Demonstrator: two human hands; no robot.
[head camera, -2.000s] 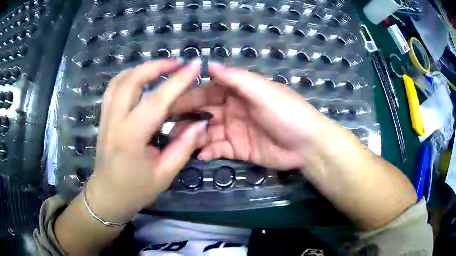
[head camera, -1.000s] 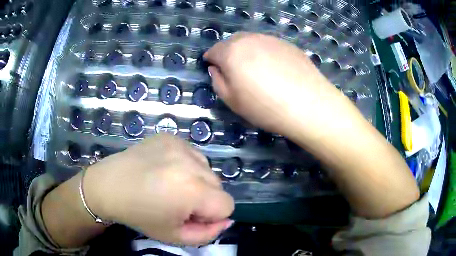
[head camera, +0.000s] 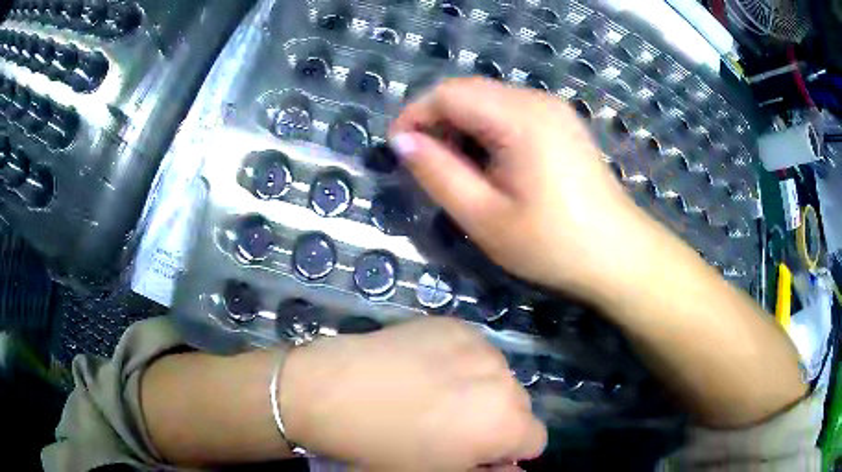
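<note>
A large clear blister tray (head camera: 217, 205) lies in front of me, with rows of round pockets. Small dark round parts (head camera: 330, 192) sit in pockets at its left and front. My right hand (head camera: 499, 157) is over the tray's middle, thumb and index finger together at a dark round part (head camera: 380, 155); whether the part is pinched or only touched is unclear. My left hand (head camera: 434, 396) is at the tray's front edge, back upward, fingers curled under and blurred; whether it holds anything is hidden.
Another blister tray (head camera: 115, 152) lies at the left, with ridged trays (head camera: 102, 323) below it. At the right are a white roll (head camera: 790, 147), a yellow handle (head camera: 784, 295) and a tape roll (head camera: 811, 235). A fan grille (head camera: 771, 17) shows at the back right.
The view has turned, so the tray sits tilted and further right. My hands have parted from each other; my right hand is over the tray's pockets and my left hand is low at the front.
</note>
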